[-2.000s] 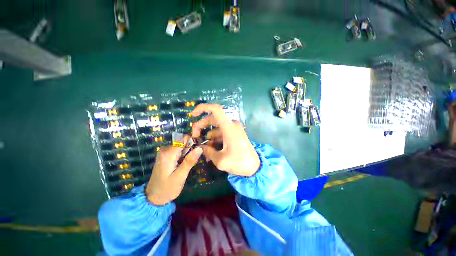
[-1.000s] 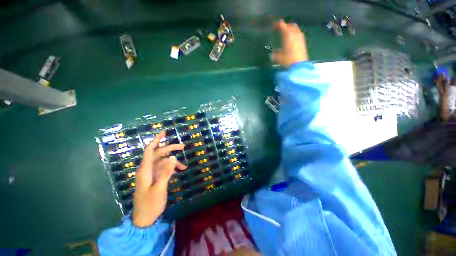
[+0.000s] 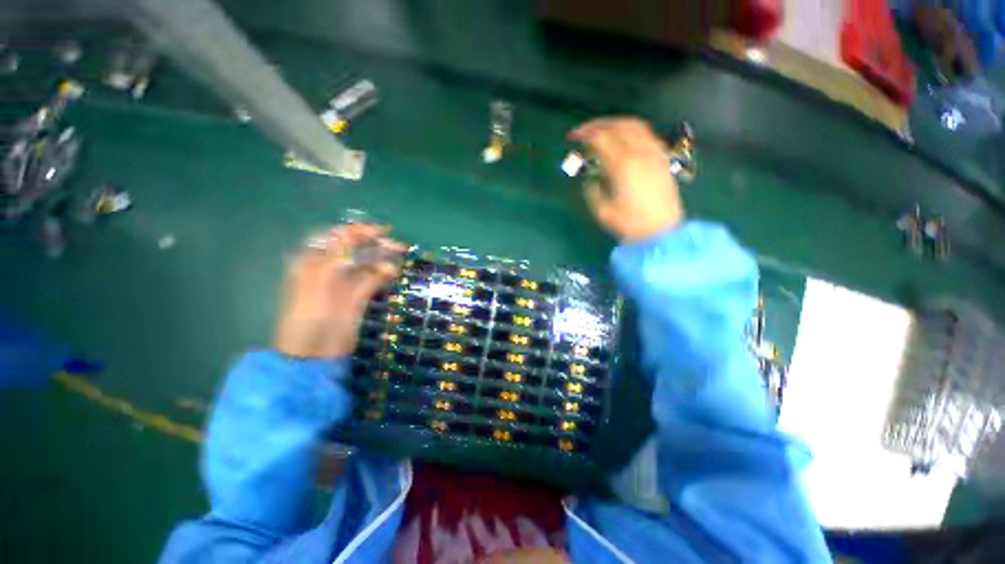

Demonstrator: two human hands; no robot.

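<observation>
The clear blister tray (image 3: 417, 364) lies in front of me, with rows of black parts with yellow-orange middles (image 3: 510, 376). My left hand (image 3: 322, 289) is blurred at the tray's upper left corner. Something greyish shows at its fingertips; I cannot tell whether it is held. My right hand (image 3: 637, 182) is beyond the tray, fingers bent down over a unit on the bench. A white battery end (image 3: 573, 164) shows beside its fingertips. The hand hides most of that unit, so its grip is unclear. Another unit (image 3: 683, 152) lies just right of the hand.
Loose units lie along the far bench (image 3: 499, 130) and in a cluster at far left (image 3: 39, 165). A grey metal arm (image 3: 237, 72) stands at upper left. At right are a white sheet (image 3: 843, 375) and glinting ridged trays (image 3: 953, 386). Red objects (image 3: 876, 50) are at upper right.
The view has turned left. The two hands were together at a unit over the tray; now they are apart. My left hand has moved to the tray corner, my right hand to the units beyond it.
</observation>
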